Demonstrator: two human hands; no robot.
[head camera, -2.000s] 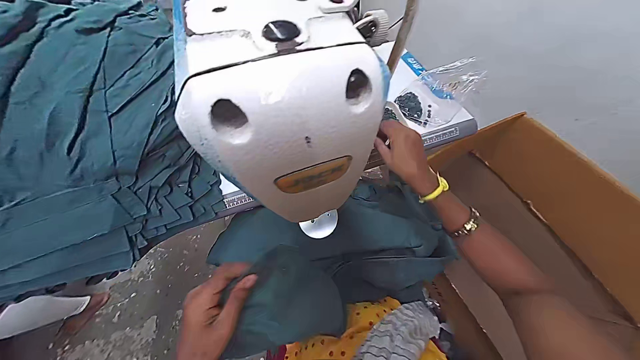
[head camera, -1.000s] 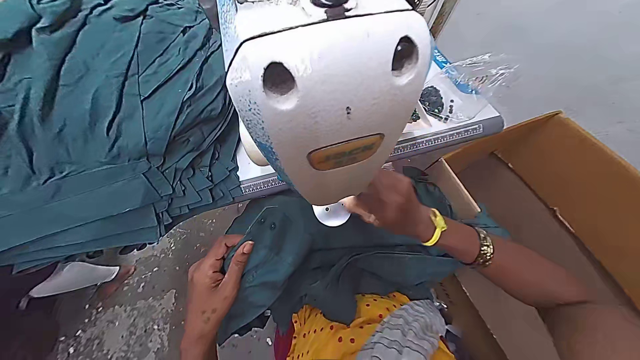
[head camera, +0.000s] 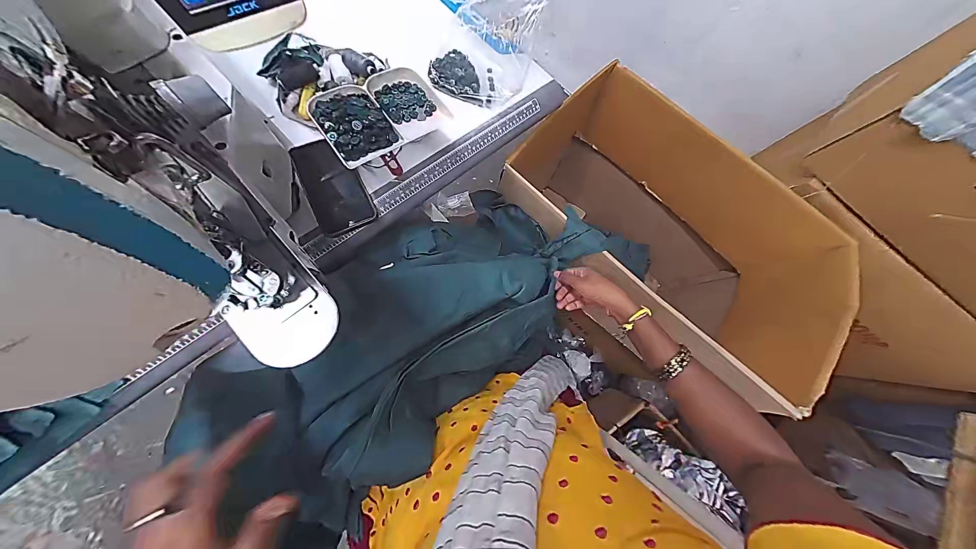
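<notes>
A dark green garment (head camera: 427, 313) lies across the lap and beside the sewing machine's metal plate (head camera: 286, 328), with one end over the wall of a cardboard box. My right hand (head camera: 587, 293) pinches the garment's cloth near that wall. Blurred, with fingers spread, my left hand (head camera: 202, 496) is over the garment's lower left part and grips nothing visible. The sewing machine's head (head camera: 99, 221) fills the left side. Dark buttons (head camera: 354, 122) fill two white trays behind the garment.
The open cardboard box (head camera: 709, 191) stands at the right, with more cardboard (head camera: 900, 221) beyond it. A black phone (head camera: 332, 187) lies by the trays, near a ruler strip (head camera: 465, 152) on the table edge. A clear plastic bag (head camera: 496, 46) holds more buttons.
The view has swung to the right. My right hand has moved away from the machine to the box wall. My left hand, earlier holding the green cloth, has let go of it.
</notes>
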